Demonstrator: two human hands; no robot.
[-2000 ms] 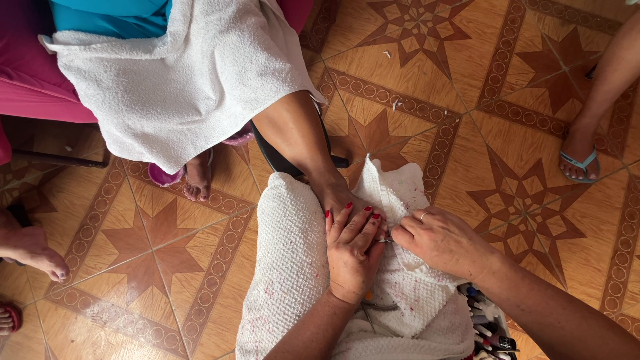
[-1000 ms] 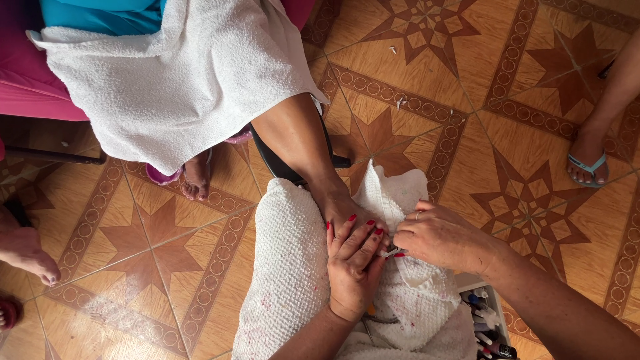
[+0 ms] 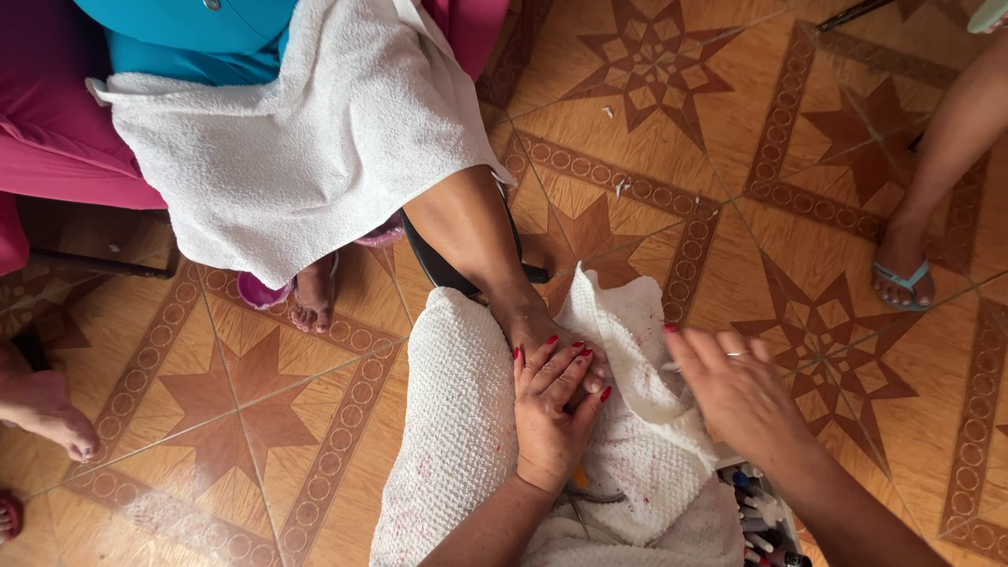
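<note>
My left hand (image 3: 556, 394), with red nails, rests over the toes of a person's foot (image 3: 535, 327) and holds them. That foot lies on a white textured towel (image 3: 457, 409) spread under my forearms. To the right, my right hand (image 3: 728, 378), wearing a ring, is off the foot beside a raised fold of white cloth (image 3: 630, 339). A small metallic tip (image 3: 669, 367) shows by its fingers; the rest of the tool is hidden. Near my left wrist, a metal tool with curved handles (image 3: 594, 498) and something orange (image 3: 581, 477) lie on the towel.
A box of nail polish bottles (image 3: 760, 512) stands at lower right. A white terry towel (image 3: 315, 150) covers the seated person's lap. That person's other foot (image 3: 315, 295) is on the tiled floor by a purple bowl (image 3: 264, 291). Other people's feet (image 3: 903, 264) are at both sides.
My right hand has moved away from the toes to the right, and its fingers have spread out more. My left hand stays on the foot.
</note>
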